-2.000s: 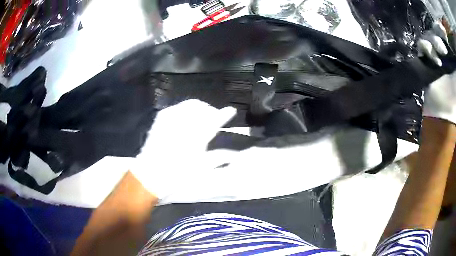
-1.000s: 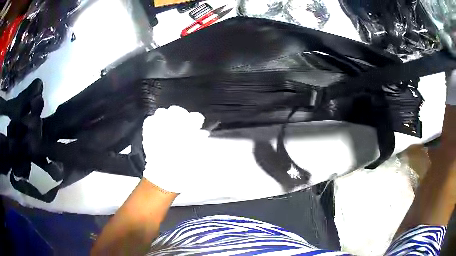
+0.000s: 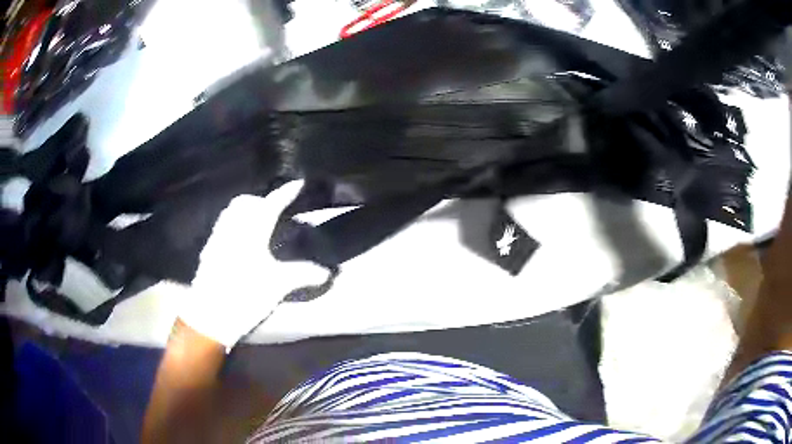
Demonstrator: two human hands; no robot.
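Note:
My left hand (image 3: pixel 239 264), in a white glove, is at the left of the white-covered table, its thumb and fingers around the curled end of a black belt strap (image 3: pixel 382 217). The strap runs right across the belt stack (image 3: pixel 365 143). A black strap also rises to the upper right corner (image 3: pixel 712 52); whether it is the same one is unclear. A short strap end with a white mark (image 3: pixel 512 247) hangs over the white cover. My right forearm is at the right edge; the hand is out of the picture.
Looping strap ends (image 3: pixel 61 208) lie at far left. Red-handled snips (image 3: pixel 373 17) are at the back, cut off by the top edge. Bagged belts (image 3: pixel 78 65) lie at upper left. A whitish bag (image 3: pixel 664 347) is below the table edge at right.
My left hand has moved slightly left and now has the curled strap end between thumb and fingers. The strap at right has risen to the upper corner. The marked strap end has shifted up.

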